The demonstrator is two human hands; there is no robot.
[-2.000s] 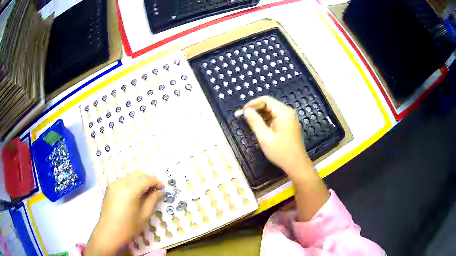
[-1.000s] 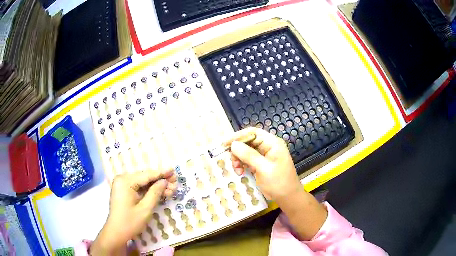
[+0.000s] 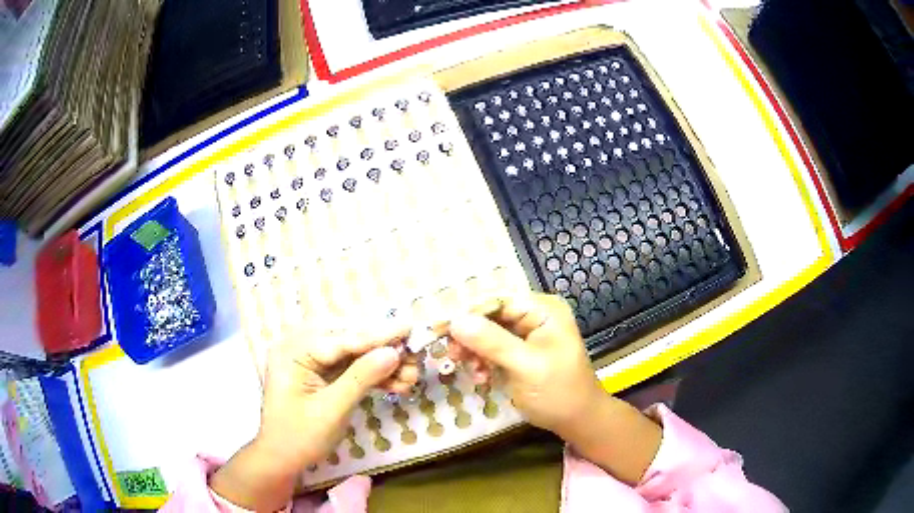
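My left hand (image 3: 336, 386) and my right hand (image 3: 531, 366) meet over the lower part of the pale slotted board (image 3: 351, 240). Both hands' fingertips pinch a small bright metal part (image 3: 421, 339) between them; its exact shape is blurred. A few loose ring-like parts (image 3: 446, 367) lie on the board below the fingers, partly hidden. Joined pieces (image 3: 334, 131) with dark round heads sit in rows on the upper board. The black pocket tray (image 3: 521, 240) lies right of the board, with silver parts in its upper rows.
A blue bin (image 3: 112, 263) full of silver parts stands left of the board, beside a red bin (image 3: 70, 291). Stacked brown-edged boards (image 3: 75, 110) are at upper left. Other black trays (image 3: 205, 70) lie at the far edge and right. Yellow, red and blue tape marks the bench.
My right hand has moved from the black tray to the board and met my left hand at the fingertips. The whole scene has shifted right and slightly up in view.
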